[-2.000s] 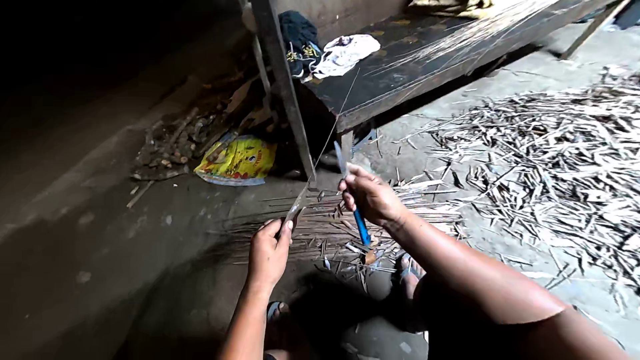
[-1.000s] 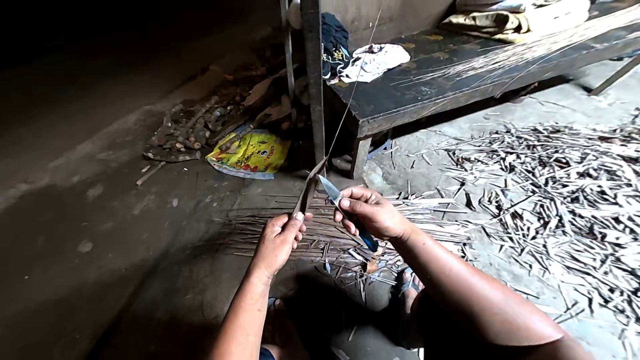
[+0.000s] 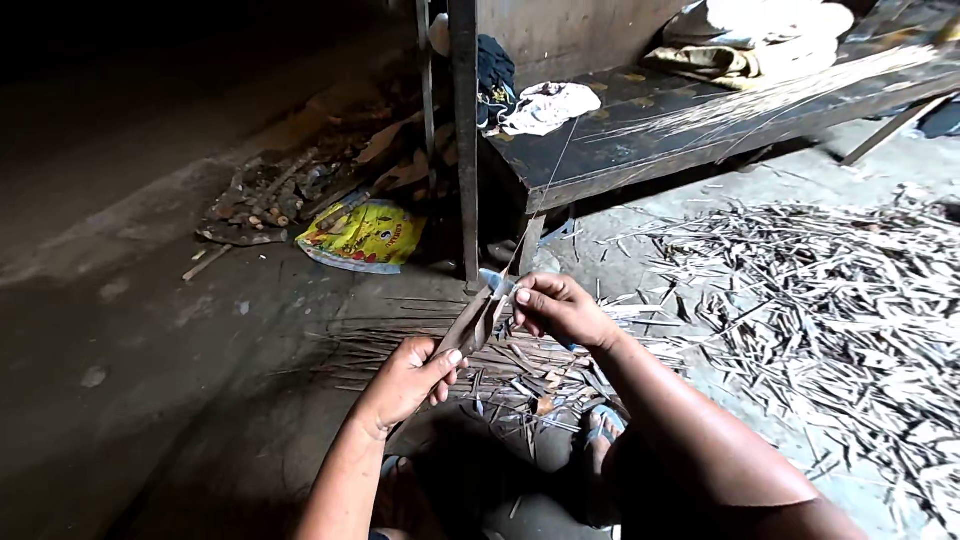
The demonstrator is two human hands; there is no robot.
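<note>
My left hand point(image 3: 412, 379) grips a brown dried palm leaflet point(image 3: 469, 322), whose thin rib rises past the knife toward the bench. In my right hand point(image 3: 562, 307) is a knife with a blue handle; its blade point(image 3: 495, 282) lies against the upper part of the leaflet, and most of the handle is hidden by my fingers. Beneath both hands, a bundle of long brown leaflets point(image 3: 360, 345) lies on the floor, with short cut scraps on it.
A dark wooden bench point(image 3: 600, 161) bears thin pale ribs point(image 3: 795, 90), a white cloth point(image 3: 551, 106) and folded sacks point(image 3: 750, 45). An upright post point(image 3: 466, 150) stands at its corner. Leaf scraps point(image 3: 825, 337) cover the right floor. At left are a yellow plastic bag point(image 3: 367, 236) and firewood point(image 3: 262, 199).
The leaflet's folded halves now show spread apart around the blade near its top. My hands stay close together, and the right still has the knife. The view has shifted somewhat.
</note>
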